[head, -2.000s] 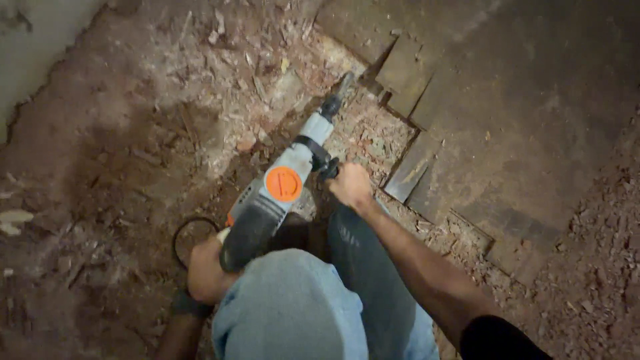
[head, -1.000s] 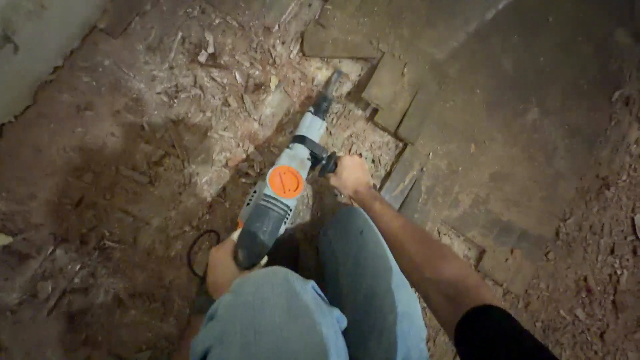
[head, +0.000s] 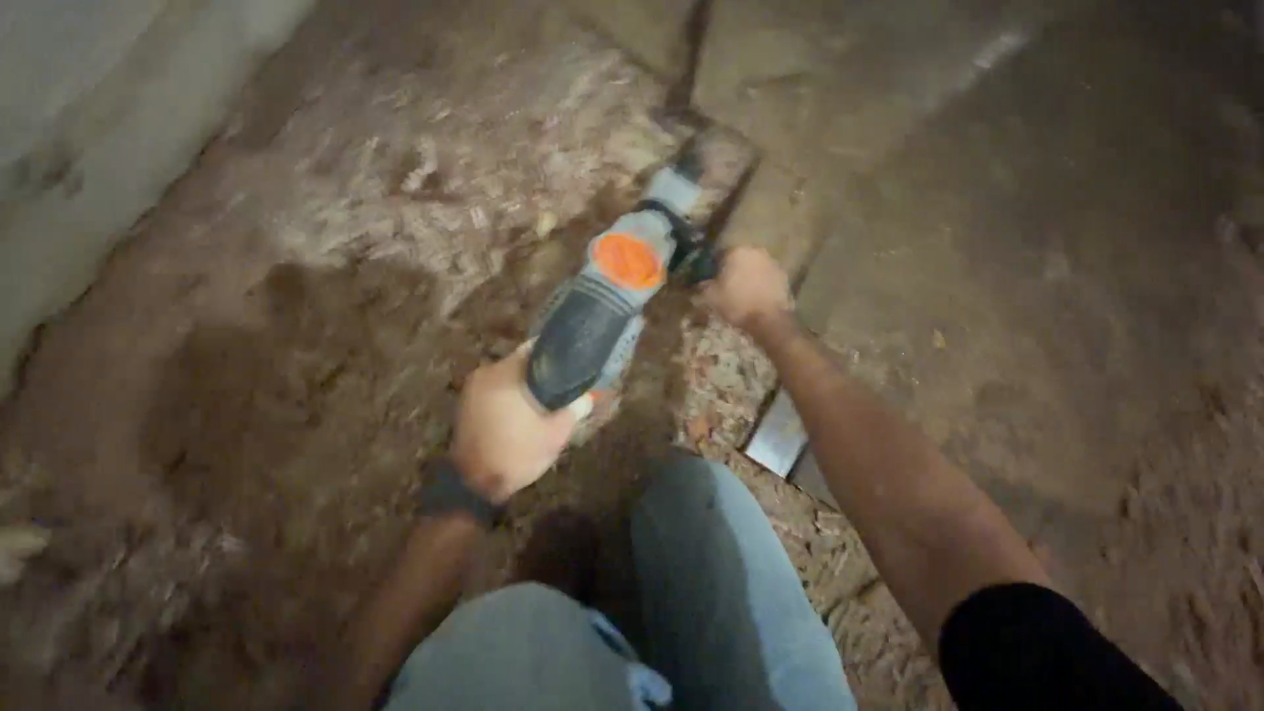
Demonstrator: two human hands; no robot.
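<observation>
A grey and black rotary hammer drill point(head: 592, 316) with an orange disc on its housing lies slantwise across the middle of the view, its nose toward the upper right. My left hand point(head: 513, 425), with a dark band at the wrist, is closed around its rear handle. The black side handle is in the grip of my right hand point(head: 746, 286). Blurred, the dark chuck end meets the broken edge of the flooring point(head: 948, 257); the tip of the bit cannot be made out.
Rough brown ground point(head: 296, 415) with chips and debris spreads on the left and below. A pale wall base point(head: 128, 148) runs along the upper left. Stepped flooring pieces, one with a shiny face point(head: 777, 434), border the right side. My jeans-clad knees point(head: 731, 592) are close below the tool.
The drill and both hands have moved up along the broken flooring edge, away from my knees. Both hands have kept their hold. The view has shifted and blurred.
</observation>
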